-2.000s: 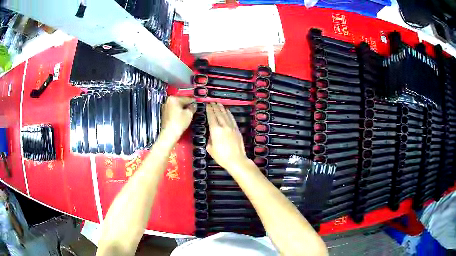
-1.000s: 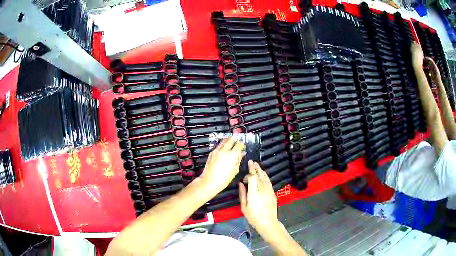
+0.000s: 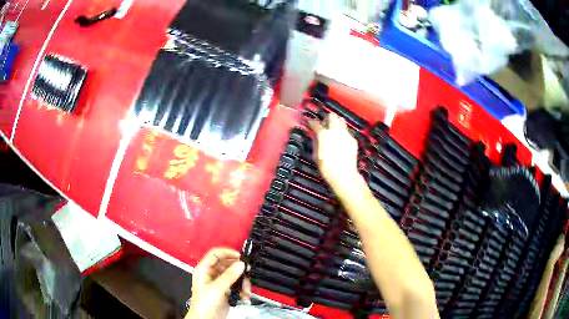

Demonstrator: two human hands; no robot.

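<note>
Black handle-like parts (image 3: 293, 215) lie side by side in long columns, rounded heads in line. My left hand (image 3: 215, 283) is at the near left corner of the leftmost column, with thumb and fingers closed on a dark part that looks like one black handle. My right hand (image 3: 335, 149) reaches to the far end of that column, fingertips down at the heads of the top parts. Blur and the hand hide whether it grips one. A small shiny clear packet (image 3: 354, 268) lies on the rows, right of my left hand.
Wrapped glossy black bundles (image 3: 196, 103) stand left of the metal post (image 3: 298, 68). A small bundle (image 3: 59, 83) and a lone part (image 3: 95, 17) lie far left. A white flat box (image 3: 368, 68) and blue bin (image 3: 430, 59) are behind; a wrapped pack (image 3: 511, 190) sits on the right-hand columns.
The view has swung left and tilted. My hands have left the clear packet and parted, left to the near corner of the leftmost column, right to its far end.
</note>
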